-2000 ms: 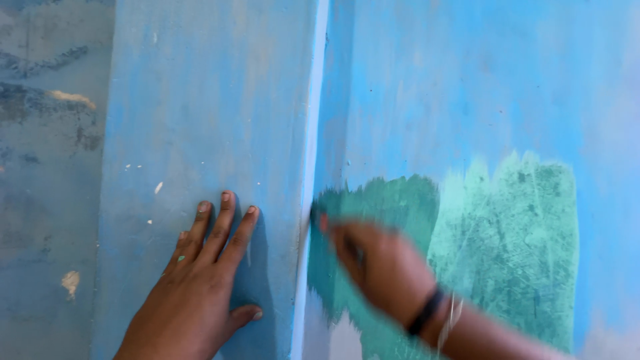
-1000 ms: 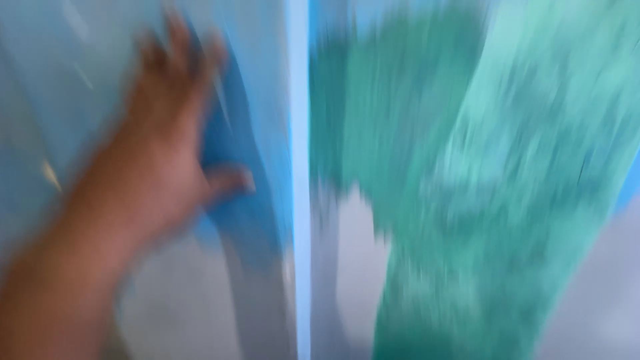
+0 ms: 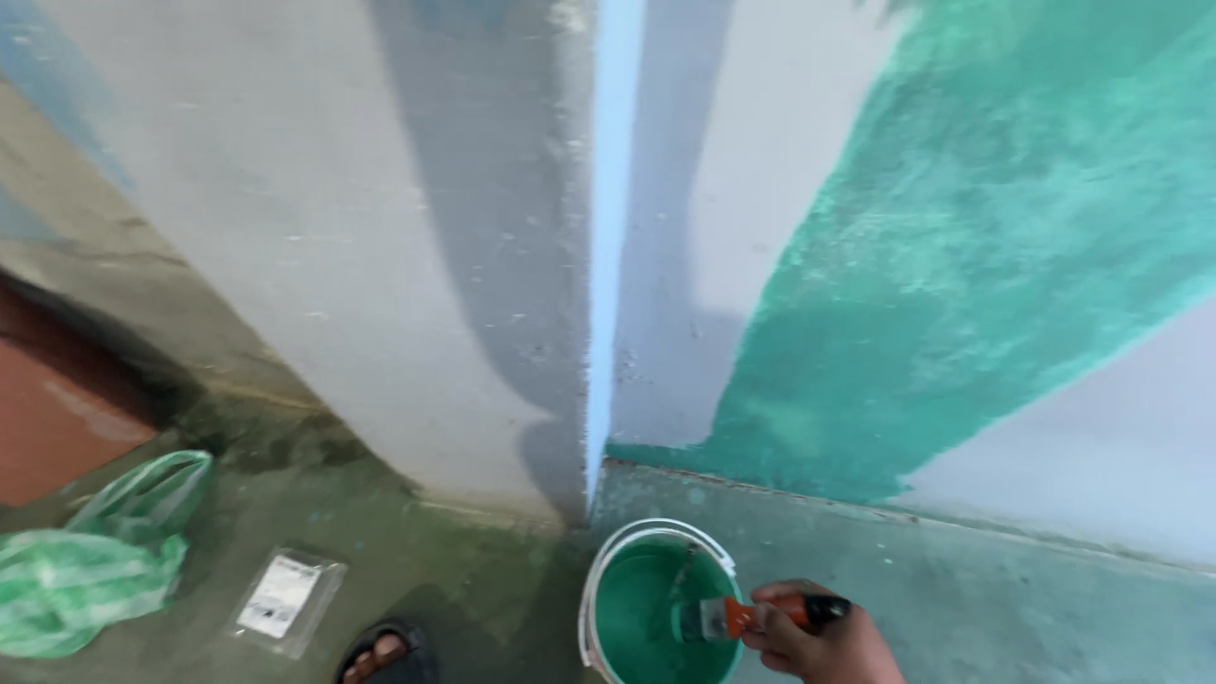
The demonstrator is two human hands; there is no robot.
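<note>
At the lower right, my right hand (image 3: pixel 807 636) grips a paintbrush (image 3: pixel 731 617) by its orange and black handle. The brush's bristles are over the open mouth of a white plastic bucket (image 3: pixel 591 608) holding green paint (image 3: pixel 632 608); whether they touch the paint I cannot tell. The bucket stands on the floor at the foot of the wall corner. Green paint (image 3: pixel 855 351) covers a broad patch of the right wall, beside a bare grey-white strip along the light-blue corner edge (image 3: pixel 613 190). My left hand is out of the frame.
On the floor at left lie a green and white plastic bag (image 3: pixel 85 579) and a clear packet with a printed label (image 3: pixel 285 603). A reddish block-like object (image 3: pixel 57 418) sits against the left wall (image 3: pixel 313 237). A foot in a dark sandal (image 3: pixel 389 651) is at bottom centre.
The view has swung down to the floor. My right hand, earlier brushing beside the corner edge, is now at the bucket. My left hand, earlier on or near the left wall surface, has left the view.
</note>
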